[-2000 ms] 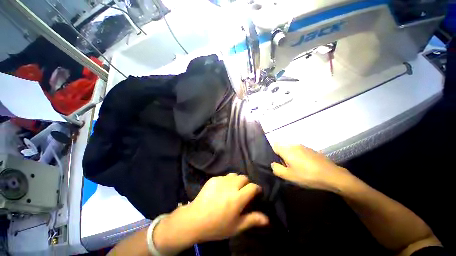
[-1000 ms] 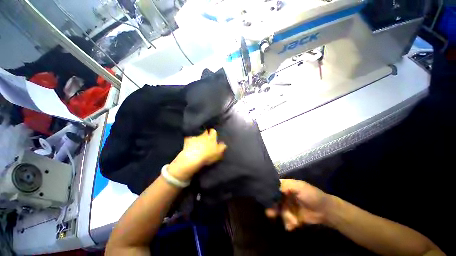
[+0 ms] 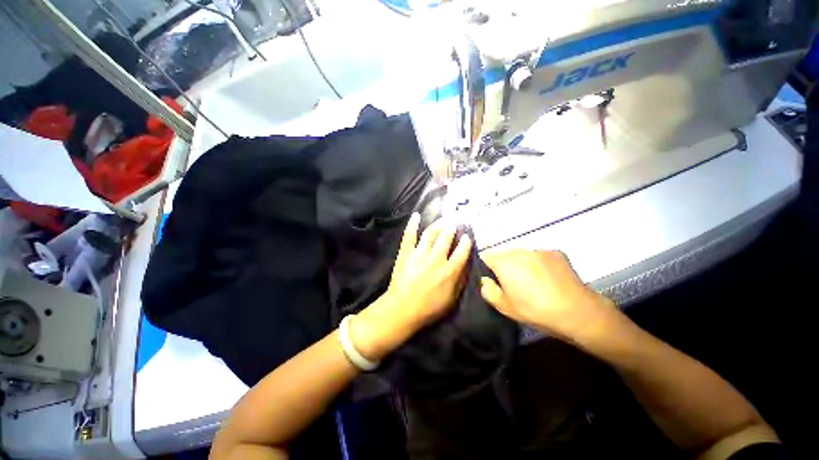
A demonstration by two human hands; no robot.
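A black garment [image 3: 260, 225] lies bunched on the white table left of the needle and hangs over the front edge. Its right edge reaches the presser foot [image 3: 460, 163] of the white sewing machine [image 3: 629, 99] with the blue stripe. My left hand [image 3: 433, 274] lies on the cloth just in front of the presser foot, fingers spread and pointing towards it. My right hand [image 3: 532, 289] is to its right at the table's front edge, with the garment's edge between thumb and fingers. The fingertips are partly hidden.
A second cream machine [image 3: 45, 328] with a round handwheel stands at far left. White paper [image 3: 49, 171] hangs above it. Red and black cloth [image 3: 135, 162] lies behind. A thin cable hangs behind the garment. The table's ruler-marked front edge [image 3: 664, 262] runs to the right.
My left hand has moved right and now lies flat near the presser foot. My right hand has moved up from below the table edge to the garment's edge. The view has shifted slightly.
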